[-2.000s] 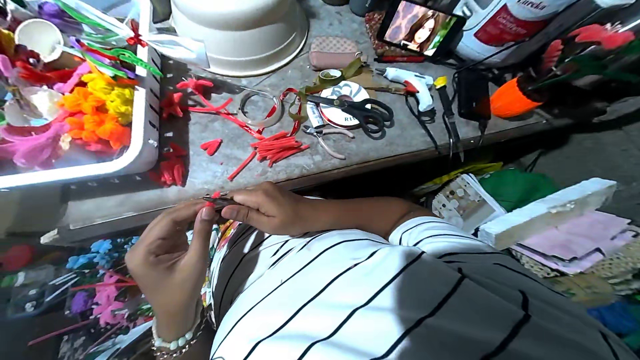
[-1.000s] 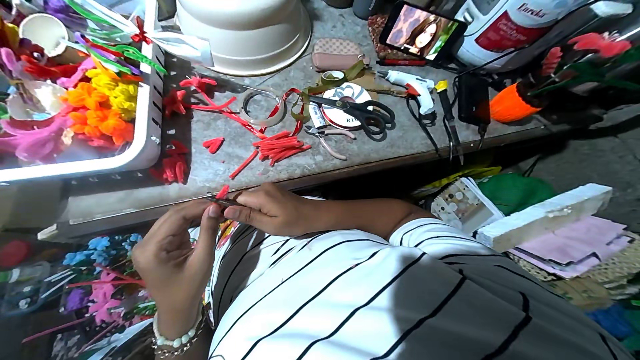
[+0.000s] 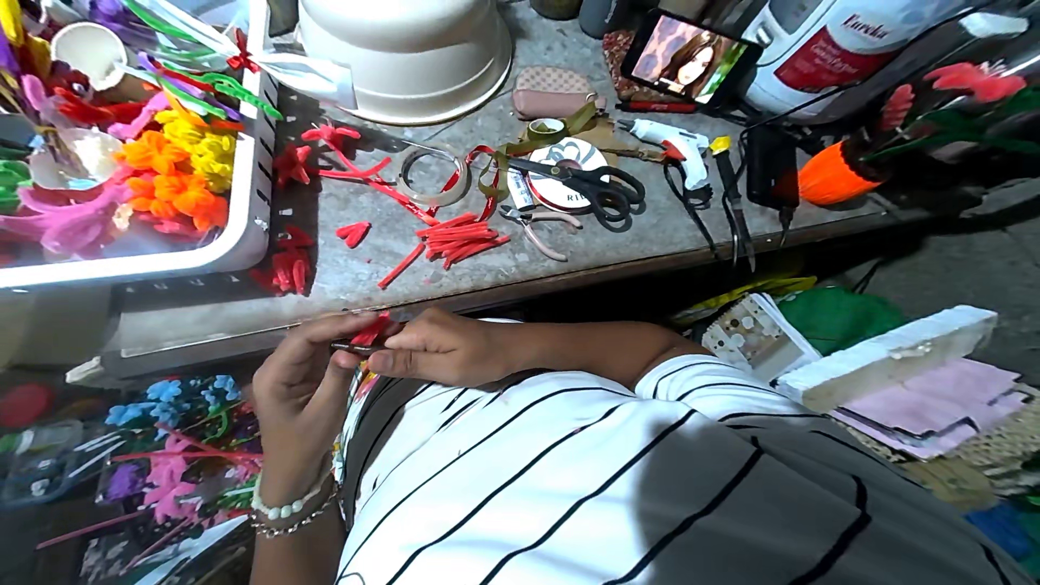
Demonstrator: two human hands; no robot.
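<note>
In the lap area below the table edge, my left hand point(image 3: 296, 382), with bead bracelets at its wrist, pinches a small red fuzzy piece point(image 3: 374, 329). My right hand point(image 3: 443, 348) is closed against it, around a thin dark tool point(image 3: 355, 348) whose kind is mostly hidden by the fingers. On the table above lie a bundle of red pipe-cleaner pieces point(image 3: 459, 240), a red heart-shaped piece point(image 3: 353, 235) and red flower shapes point(image 3: 331, 138). Black-handled scissors point(image 3: 613, 195) rest across a ribbon spool point(image 3: 569, 166), beside small pliers point(image 3: 540, 229) and a roll of tape point(image 3: 433, 175).
A white basket point(image 3: 258, 162) of colourful pipe-cleaner flowers stands at the left, near an upturned cream tub point(image 3: 406, 65). A glue gun point(image 3: 678, 150), cutter knife point(image 3: 734, 203) and propped phone point(image 3: 691, 57) are farther right. More flowers point(image 3: 166, 479) lie below left.
My hands stay together in nearly the same place, with the fingers shifted slightly around the red piece. The items on the table have not moved.
</note>
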